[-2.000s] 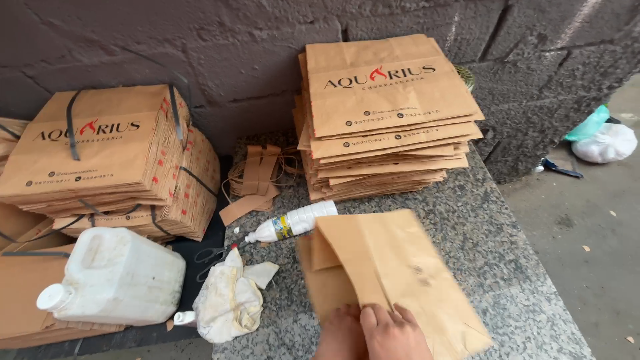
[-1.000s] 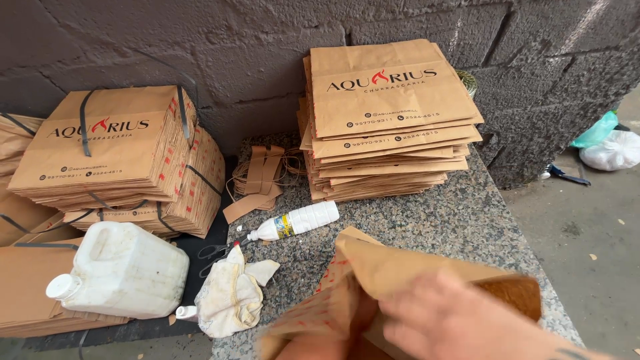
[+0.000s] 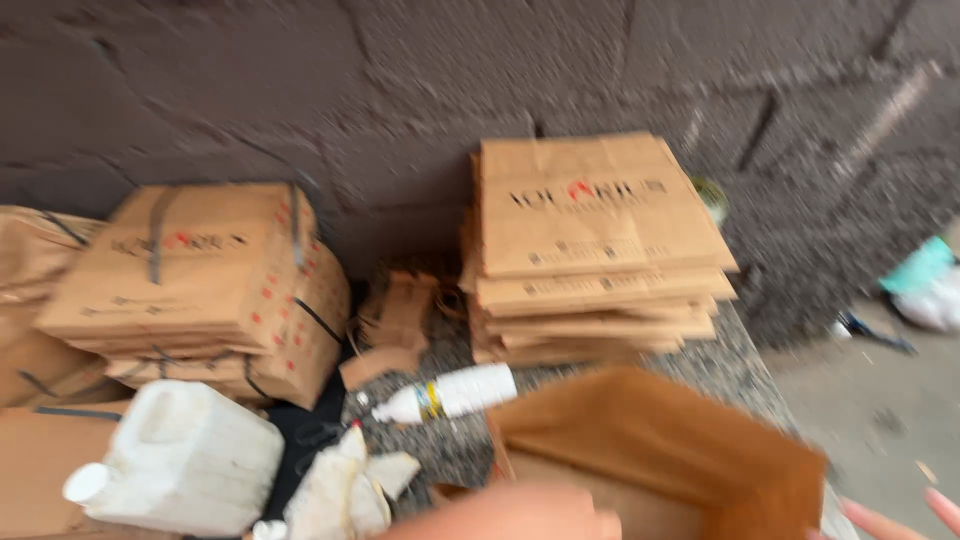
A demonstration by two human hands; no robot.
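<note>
A brown kraft paper bag (image 3: 637, 442) stands with its mouth spread wide at the lower right, its inside visible. My left hand (image 3: 517, 514), blurred and cut off by the bottom edge, is at the bag's near left side; its grip is hidden. Only the fingers of my right hand (image 3: 885, 519) show, spread apart beside the bag's right edge. Behind the bag rises a stack of flat printed paper bags (image 3: 592, 217). A white glue bottle (image 3: 457, 391) lies on its side to the left, above a stained white cloth (image 3: 337, 487).
Strapped bundles of paper bags (image 3: 180, 262) and a white plastic jerrycan (image 3: 195, 457) are at left. Paper handle pieces (image 3: 397, 322) lie on the granite slab (image 3: 720, 367) near the block wall (image 3: 420, 90). White and teal plastic bags (image 3: 926, 289) lie on the ground at right.
The paper bag was folded flat in both hands two seconds ago; its mouth is now spread open. My right hand has moved out to the bag's right side.
</note>
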